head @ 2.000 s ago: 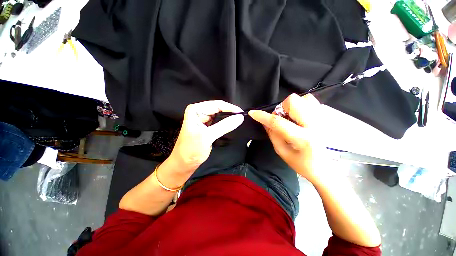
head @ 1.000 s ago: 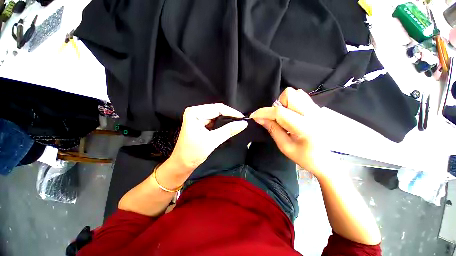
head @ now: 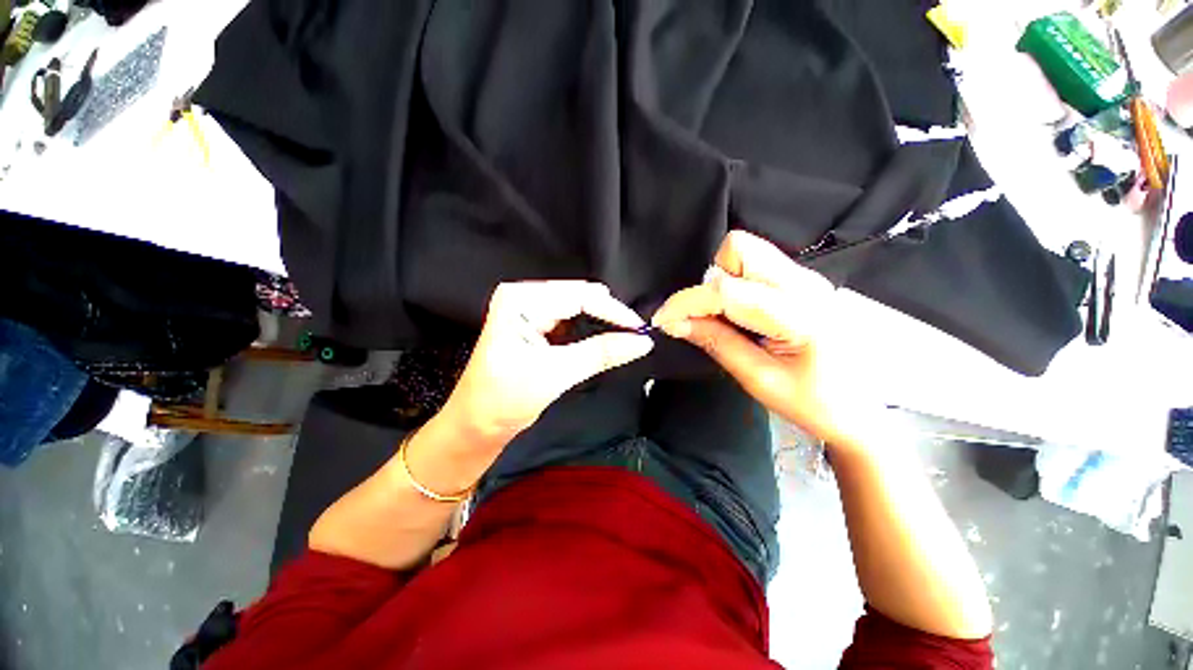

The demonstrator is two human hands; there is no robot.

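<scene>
A large black garment lies draped over the white table and hangs over its front edge. My left hand pinches the garment's folded edge between thumb and forefinger, above my lap. My right hand is closed beside it, its thumb and forefinger tips almost touching the left fingertips at the same edge. A silvery band shows on a right-hand finger. A needle or thread cannot be made out, so what the right fingertips pinch is unclear. White marks run along the garment's edge at right.
Black-handled scissors and yellow-handled snips lie at left on the white table. At right are a green packet, an orange-handled tool and slim dark tools. A person's denim-clad part shows at far left.
Both hands' fingertips have moved slightly down toward my lap, still together at the fold. The right hand's fingers have curled and tilted a little. The view has shifted slightly.
</scene>
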